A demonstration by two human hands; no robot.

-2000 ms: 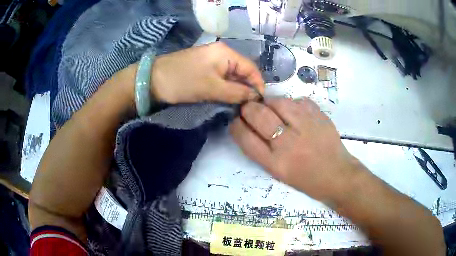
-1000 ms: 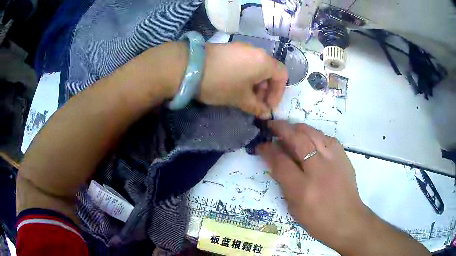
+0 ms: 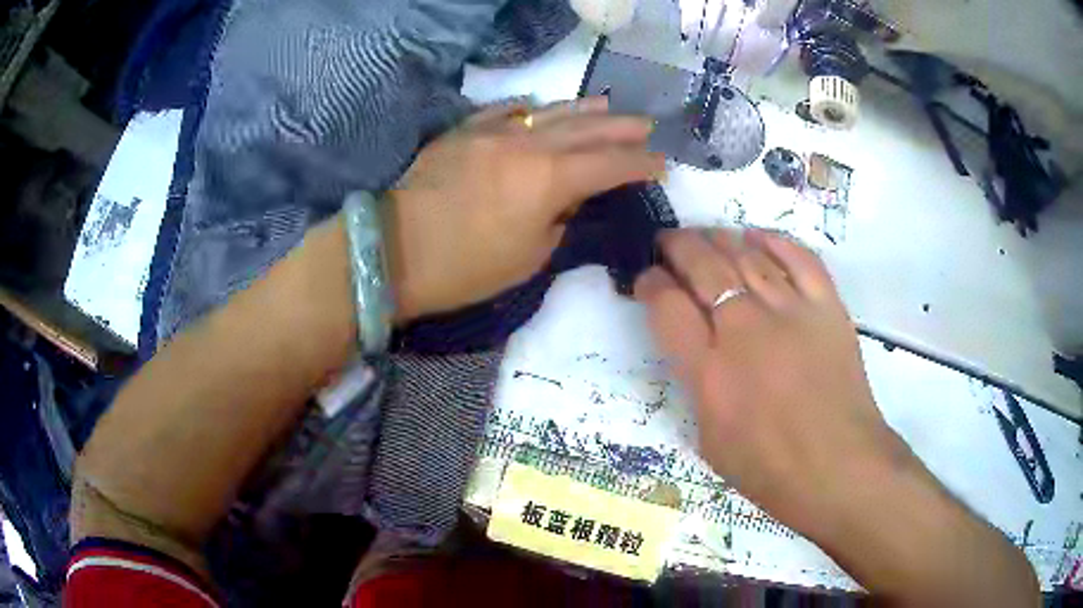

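The denim jacket [image 3: 439, 434] lies over the table's left part and toward my lap, mostly grey-blue wrong side up. A dark navy part of it [image 3: 612, 232] reaches right between my hands. My left hand [image 3: 511, 196], with a pale green bangle at the wrist, lies over this dark part with its fingers stretched out. My right hand [image 3: 748, 321], with a ring, pinches the dark part's right end at the fingertips. A loose strip cannot be made out. A white label [image 3: 347, 390] shows beside my left wrist.
The presser foot and needle area [image 3: 713, 101] is just beyond my hands. A white-and-dark cylinder [image 3: 833, 100] stands right of it. Dark loose strips [image 3: 1004, 160] lie at the upper right, black thread snips [image 3: 1024, 445] at the right edge. A yellow label [image 3: 582, 524] is at the table front.
My left hand has gone from pinching at the fabric's edge to lying flatter over it. The dark side now shows between my hands. The view has shifted slightly, and the jacket's folds have changed.
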